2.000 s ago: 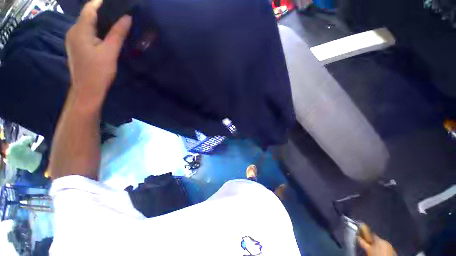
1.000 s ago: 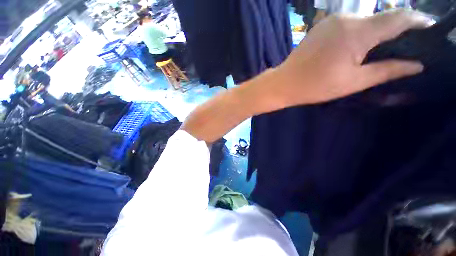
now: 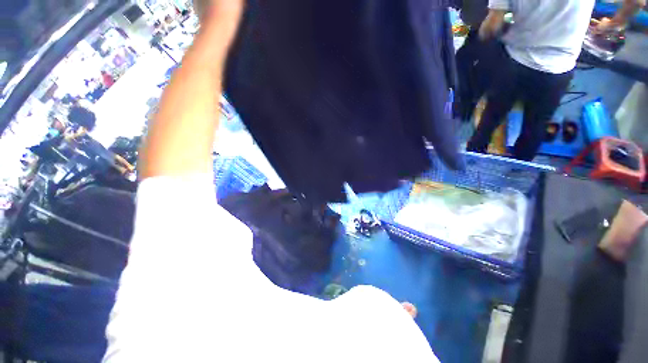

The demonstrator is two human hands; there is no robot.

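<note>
My left hand point(image 3: 222, 10) is at the top edge, partly cut off, holding up a dark navy garment point(image 3: 341, 92). The garment hangs down from the top edge across the upper middle, its lower hem above the floor. The arm in a white sleeve reaches up at the left. A tan, skin-like shape point(image 3: 624, 231) shows at the right edge over the dark table; it is blurred, and I cannot tell whether it is my right hand or whether it holds anything.
A blue lattice basket point(image 3: 455, 248) with white contents stands beside the dark table point(image 3: 554, 283). A dark cloth pile point(image 3: 291, 241) lies on the floor at left of centre. A person in a white shirt point(image 3: 551, 32) stands at upper right, near an orange-red object point(image 3: 617, 163).
The view has swung left from the grey board, then partly back right. My left hand has carried the navy garment off the board area and now holds it high. The iron no longer shows clearly.
</note>
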